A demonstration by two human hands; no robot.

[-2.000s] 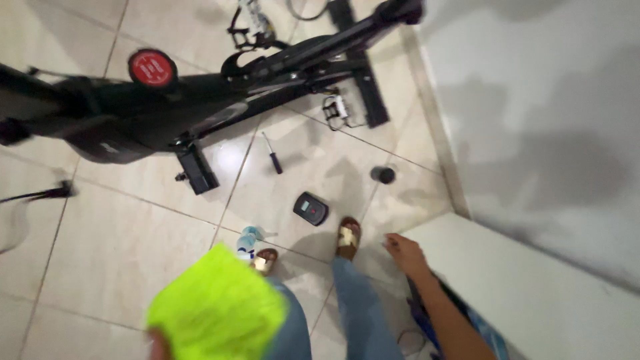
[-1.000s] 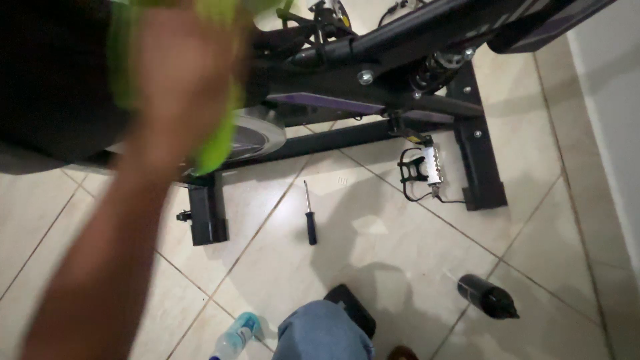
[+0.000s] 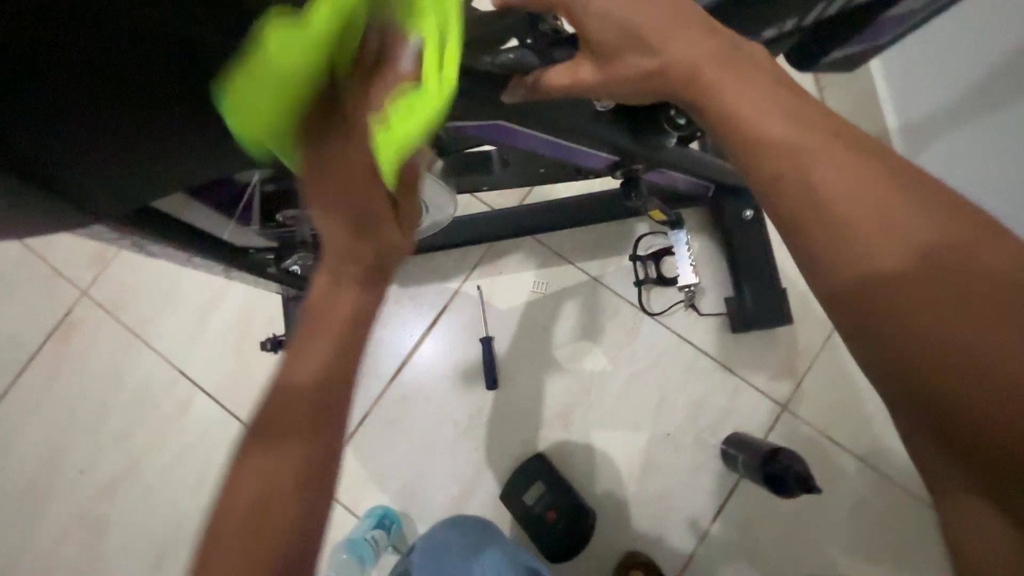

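My left hand [image 3: 352,152] grips a bright yellow-green cloth [image 3: 280,80], blurred by motion, over the dark body of an exercise bike [image 3: 544,148]. To its right, my right hand [image 3: 624,48] is spread with thumb apart at the bike's black frame; its fingertips are partly cut off by the top edge, and it holds nothing that I can see. Below the frame hangs a pedal [image 3: 684,260] with a toe cage and strap. A screwdriver [image 3: 488,360] with a dark blue handle lies on the tiled floor beneath the hands.
On the floor near my knee are a black console unit [image 3: 548,508] and a clear bottle with blue liquid [image 3: 364,544]. A black bottle [image 3: 768,466] lies on its side at the right. The bike's black foot bar [image 3: 752,256] stands near the white wall [image 3: 952,104].
My right hand, out of view one second ago, is now at the bike's frame. The cloth stays in my left hand. The view has come closer to the bike since two seconds ago.
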